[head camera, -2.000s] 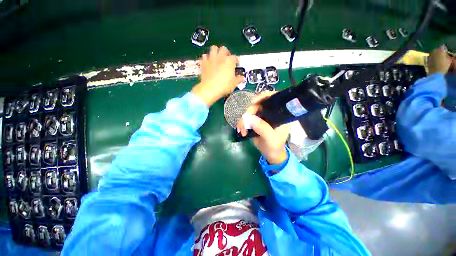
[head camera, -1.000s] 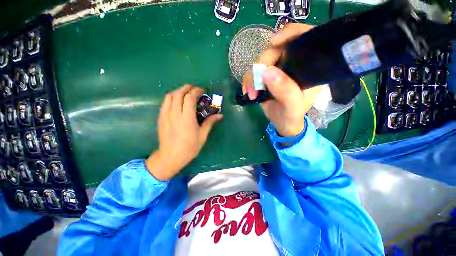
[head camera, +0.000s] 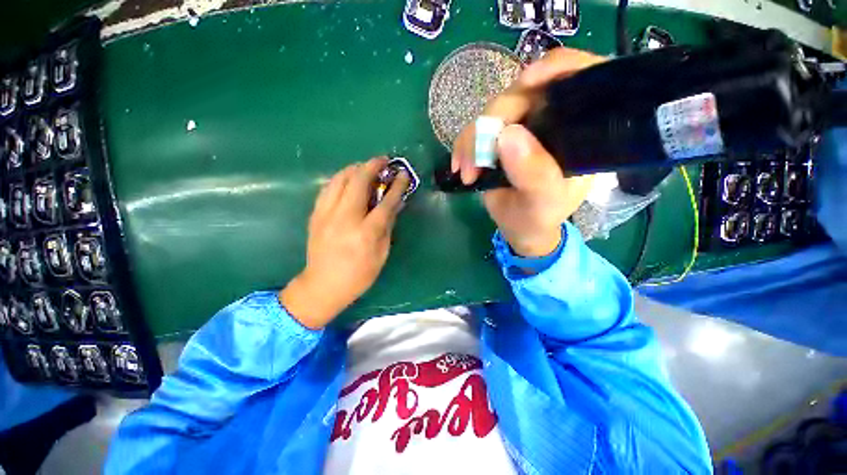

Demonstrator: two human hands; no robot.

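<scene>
My left hand holds a small rounded-square housing by its sides with the fingertips, low over the green surface. My right hand is closed round the thick black electric screwdriver, which lies nearly level and points left. Its dark nose is just right of the housing, apart from it. A pale wrap is on one finger of my right hand. The round grey screw dish lies behind my right hand, which partly hides it. I cannot tell whether a screw is on the tip.
Black grid trays of units stand at the left and right. Several loose housings lie at the back. A clear bag, a black cable and a yellow-green wire are right of my right hand. A blue sleeve shows at the right edge.
My left hand has come from the back strip to near the front with a housing. A white piece seen on the housing one second ago no longer shows. The screwdriver has moved closer to me.
</scene>
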